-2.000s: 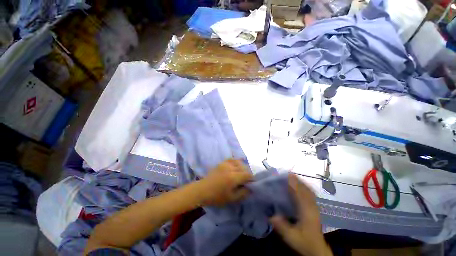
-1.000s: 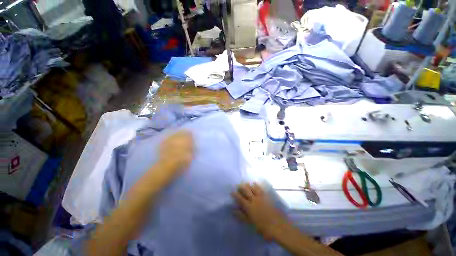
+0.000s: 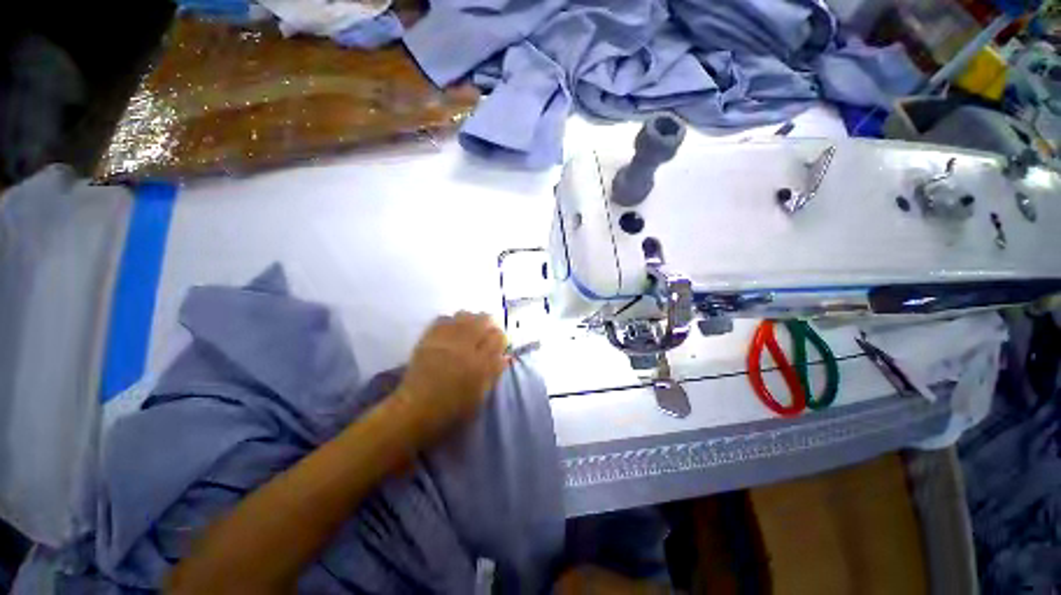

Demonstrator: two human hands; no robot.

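Note:
The blue-grey garment (image 3: 268,395) lies crumpled over the left front of the white table and hangs over its front edge. My left hand (image 3: 456,366) grips its upper edge, just left of the needle area. A small metal piece shows at the fingertips. My right hand (image 3: 596,581) is mostly cut off by the bottom edge, low beside the hanging cloth; its grip cannot be made out. The white sewing machine head (image 3: 745,221) stands to the right, with its presser foot area (image 3: 640,337) brightly lit. A small white label (image 3: 484,575) shows on the garment.
Scissors with red and green handles (image 3: 796,370) and thin dark snips (image 3: 894,366) lie right of the needle. A blue-grey garment heap (image 3: 652,58) lies behind the machine. A brown plastic-wrapped packet (image 3: 291,93) is at the back left. Blue tape (image 3: 140,291) crosses the table's left.
The view has moved closer to the machine. The spread garment is now bunched at the left. My left hand has moved to the cloth's edge near the needle; my right hand has dropped to the bottom edge.

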